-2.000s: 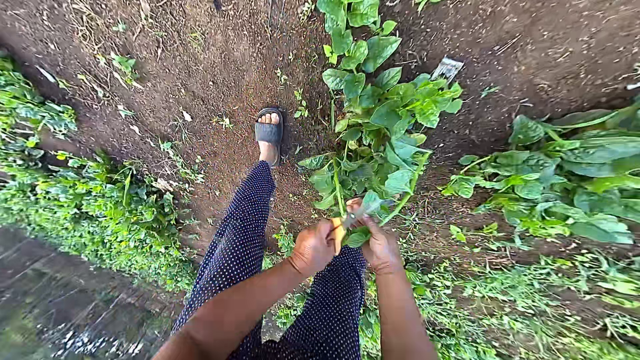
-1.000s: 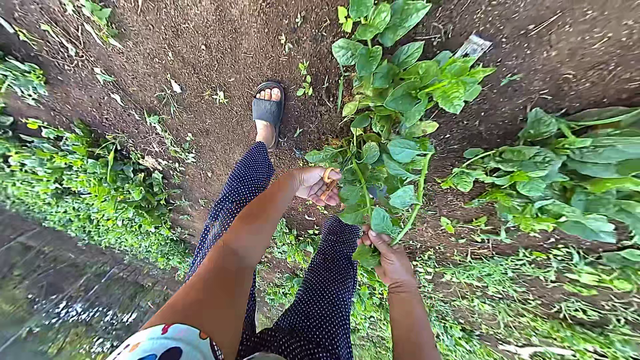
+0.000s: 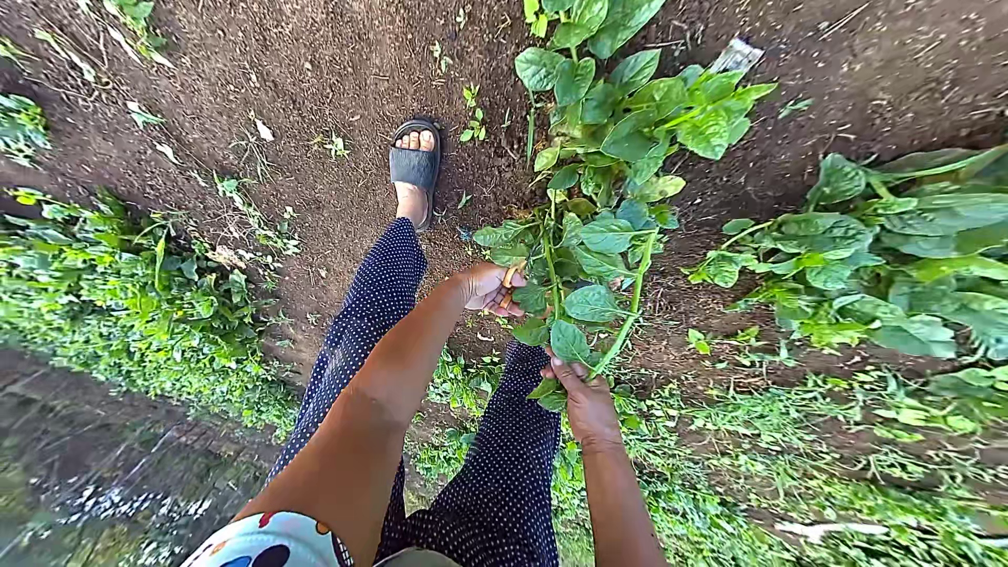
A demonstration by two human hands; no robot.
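My left hand [image 3: 492, 290] has its fingers in the orange handle loops of a pair of scissors [image 3: 510, 277], at the left side of a leafy green plant [image 3: 606, 236]. Leaves hide the blades. Lower and to the right, my right hand [image 3: 583, 394] grips thick green leafy stems [image 3: 626, 335] near their lower ends. These stems reach up in front of the plant, and their leaves overlap its foliage. Some small leaves stick out to the left of my right fingers.
Brown soil [image 3: 346, 63] surrounds a foot in a dark slide sandal [image 3: 415, 169]. Broad-leaved plants [image 3: 906, 252] stand at the right, and dense greenery [image 3: 142, 315] at the left. A pale flat scrap [image 3: 736, 57] lies beyond the plant. Low weeds [image 3: 709, 488] cover the lower right.
Two seconds ago my hands were together at the stems. They have moved apart: the left hand with the scissors is up beside the foliage, and the right still holds stems.
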